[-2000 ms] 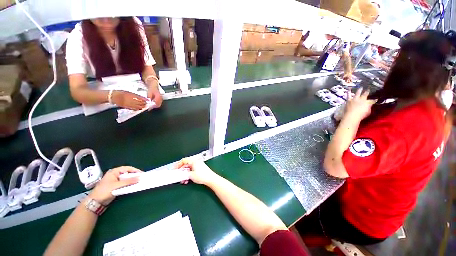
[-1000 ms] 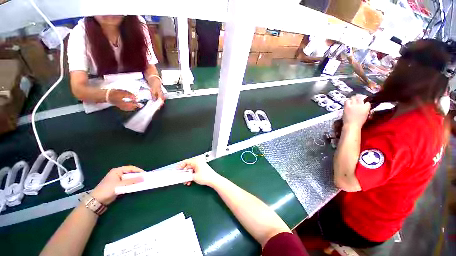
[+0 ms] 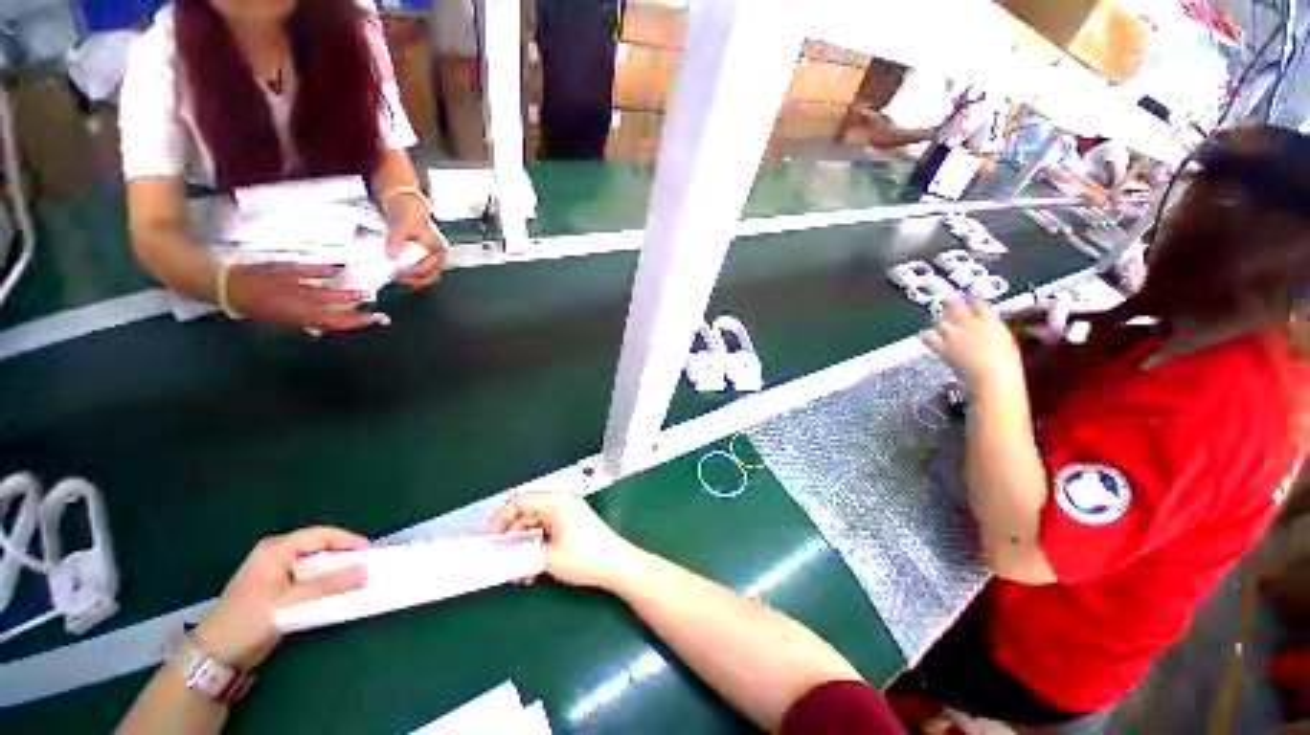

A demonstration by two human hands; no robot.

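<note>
A folded white label sheet (image 3: 417, 583) is stretched between my two hands above the green side table. My left hand (image 3: 295, 582) grips its left end, with the thumb on top. My right hand (image 3: 553, 539) has its fingertips at the right end of the sheet; whether a sticker is between them is too small to tell. White loop-shaped plastic housings (image 3: 79, 557) stand on the belt at the far left. Spare label sheets (image 3: 489, 714) lie below my hands, cut off by the bottom edge.
A white post (image 3: 687, 230) rises beyond my right hand. A person across the belt holds a white sticker strip (image 3: 377, 270). More housings (image 3: 726, 356) stand mid-belt. Thin rings (image 3: 723, 473) and bubble wrap (image 3: 862, 488) lie right. A person in red (image 3: 1149, 503) sits at the right.
The view has shifted. The left housings have moved toward the left edge, with fewer in view. The person across has drawn the strip closer. Both my hands still hold the sheet.
</note>
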